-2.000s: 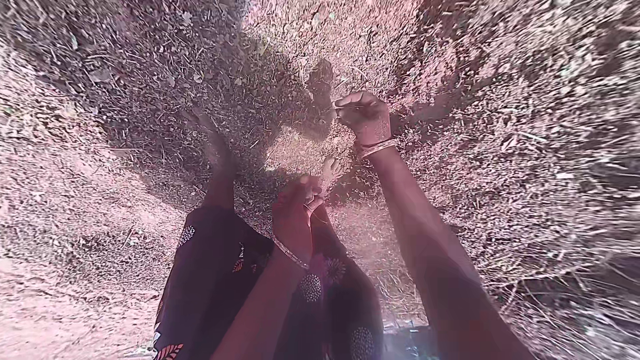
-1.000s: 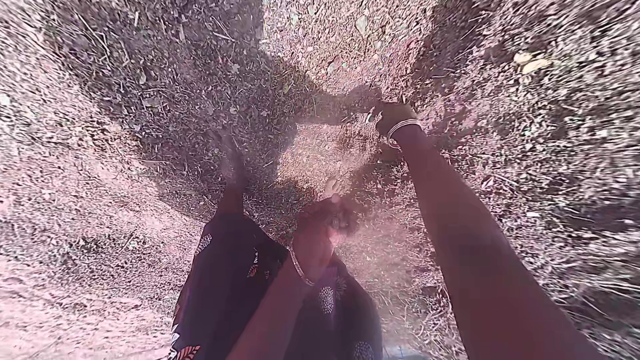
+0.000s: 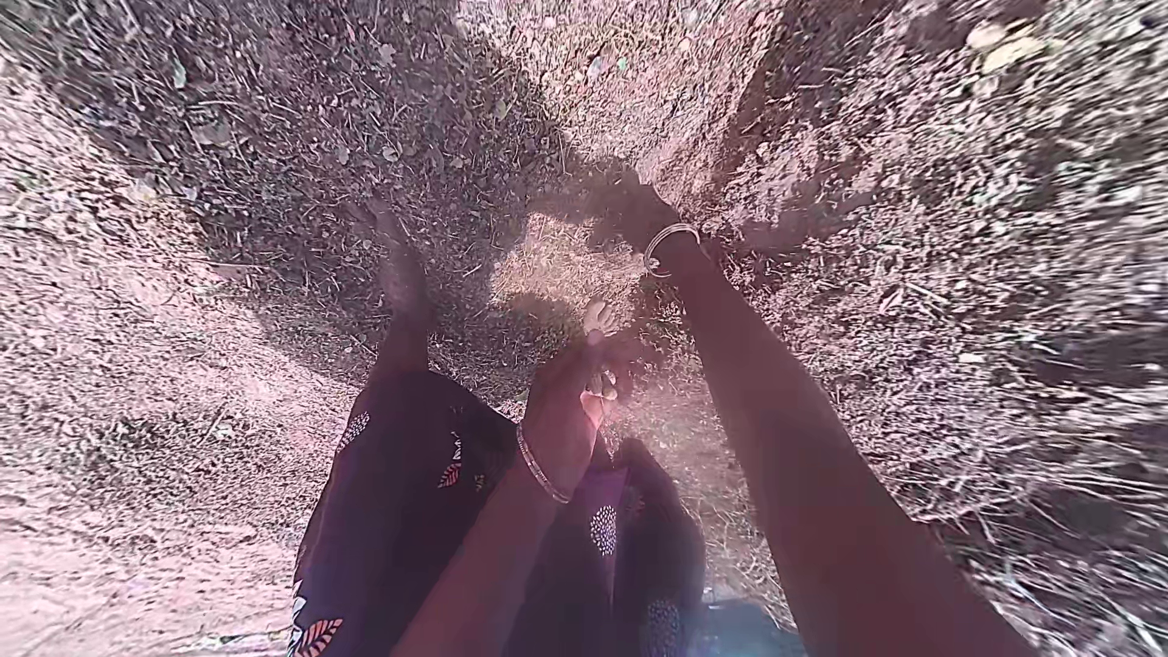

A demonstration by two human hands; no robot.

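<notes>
My left hand (image 3: 568, 411), with a bangle at the wrist, is held over my lap near the middle of the view. Its fingers are curled, and small pale things show at them that I cannot make out. My right hand (image 3: 639, 208), with thin bangles (image 3: 671, 246), reaches farther forward over the ground and lies in shade. Its fingers are dark and blurred, so whether they hold something cannot be told. Between the hands is a sunlit patch of soil (image 3: 557, 265). Toes of a foot (image 3: 598, 318) show just beyond my left hand.
My other bare foot (image 3: 401, 274) rests on the shaded ground at left. Dark patterned cloth (image 3: 411, 493) covers my legs. Dry stalks (image 3: 1077, 511) and plant litter lie at right, and pale leaf-like pieces (image 3: 1008, 50) at upper right. Something bluish (image 3: 744, 630) shows at the bottom edge.
My right hand, raised with its fingers pinched two seconds ago, has moved down into the shade over the ground. My left hand stays over my lap.
</notes>
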